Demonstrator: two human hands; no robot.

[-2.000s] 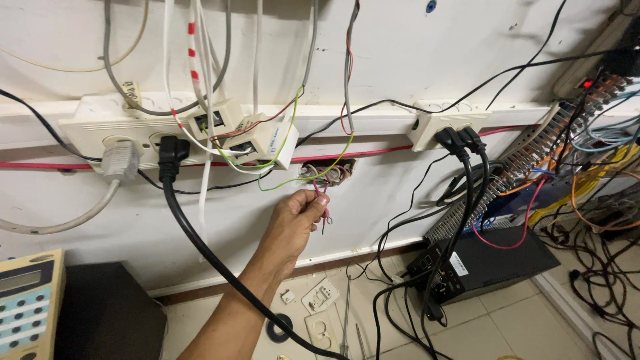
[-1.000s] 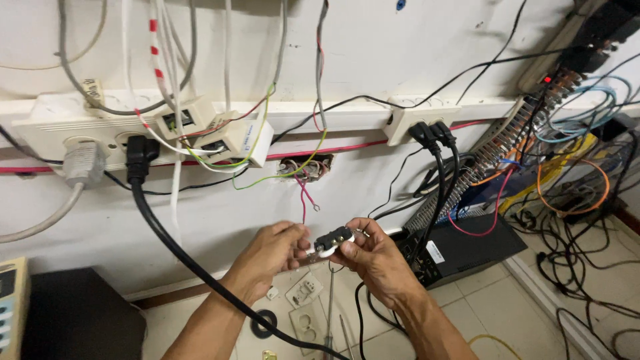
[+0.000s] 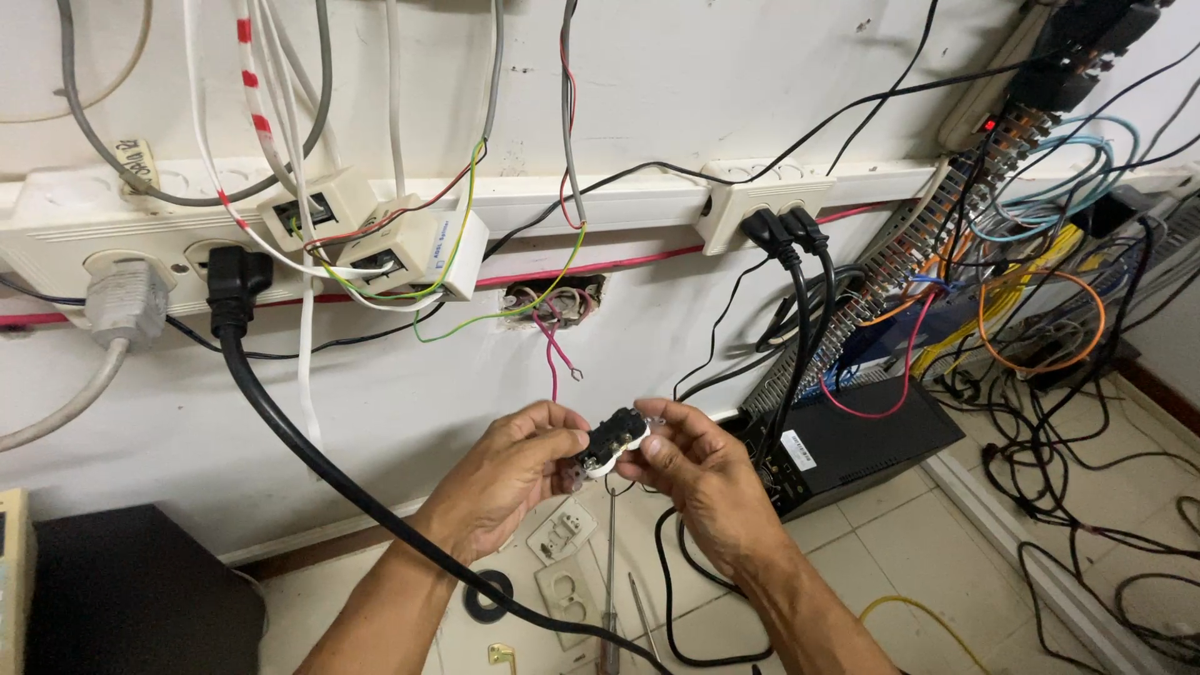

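A black and white electrical outlet receptacle [image 3: 614,441] is held between both hands in front of the wall, its metal terminals showing. My left hand [image 3: 511,469] pinches its left end. On the right end, my right hand [image 3: 703,478] has its thumb and fingers closed. Above the hands, the rough wall cutout [image 3: 555,300] holds several wires. Pink wires [image 3: 555,349] hang from it, one ending in a bare hook or ring; the other's lower end is hidden behind my left hand. A thin yellow-green wire [image 3: 497,319] loops across the cutout.
A thick black power cable [image 3: 375,511] crosses over my left forearm. On the tiled floor lie an outlet cover plate [image 3: 566,591], a screwdriver [image 3: 610,600] and black electrical tape [image 3: 487,596]. A black equipment box [image 3: 872,441] and tangled cables [image 3: 1078,487] occupy the right side.
Two seconds ago one hand touched the pink wires at the cutout. One second ago both hands held the receptacle below it; now its black back and terminals are turned more toward the view.
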